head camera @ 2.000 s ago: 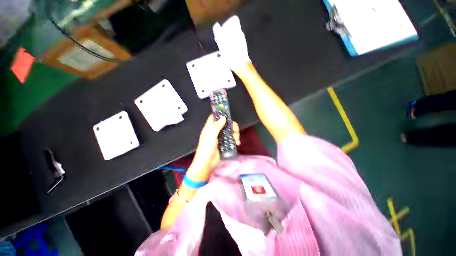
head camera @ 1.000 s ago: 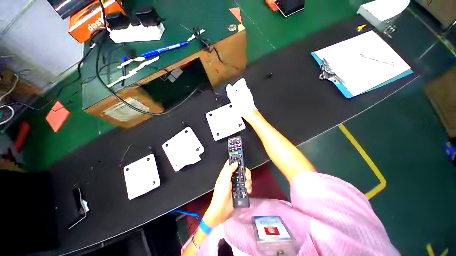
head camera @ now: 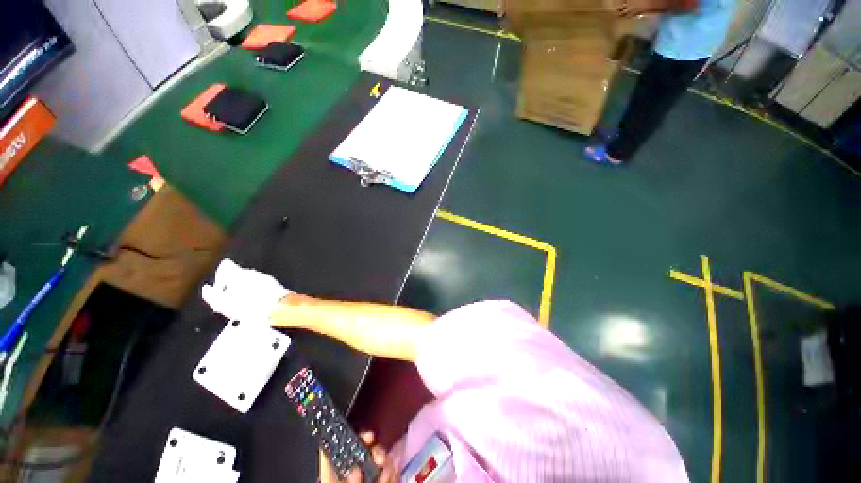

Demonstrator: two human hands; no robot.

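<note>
My left hand point(head camera: 354, 462), bare and partly cut off by the bottom edge, holds a long black remote control point(head camera: 330, 424). The remote points up and left toward a flat white square unit point(head camera: 243, 364) with dark round spots near its corners. My right hand point(head camera: 245, 292), in a white glove, is at the far edge of this unit; its fingertips blend with the glove, and whether they grip anything cannot be told. A second white unit point(head camera: 195, 459) lies nearer, cut off by the bottom edge.
A blue clipboard with white paper point(head camera: 401, 137) lies farther along the black bench point(head camera: 340, 226). Black devices point(head camera: 236, 108) sit by orange pads on the green surface. The wooden rear bench point(head camera: 179, 236) is at left, with a blue pen point(head camera: 33, 307). A person point(head camera: 675, 66) stands beside a large carton point(head camera: 566, 71).
The view has swung right, bringing the person, carton and black devices in and moving one white unit out. My left hand still holds the remote; my gloved right hand remains at the same unit.
</note>
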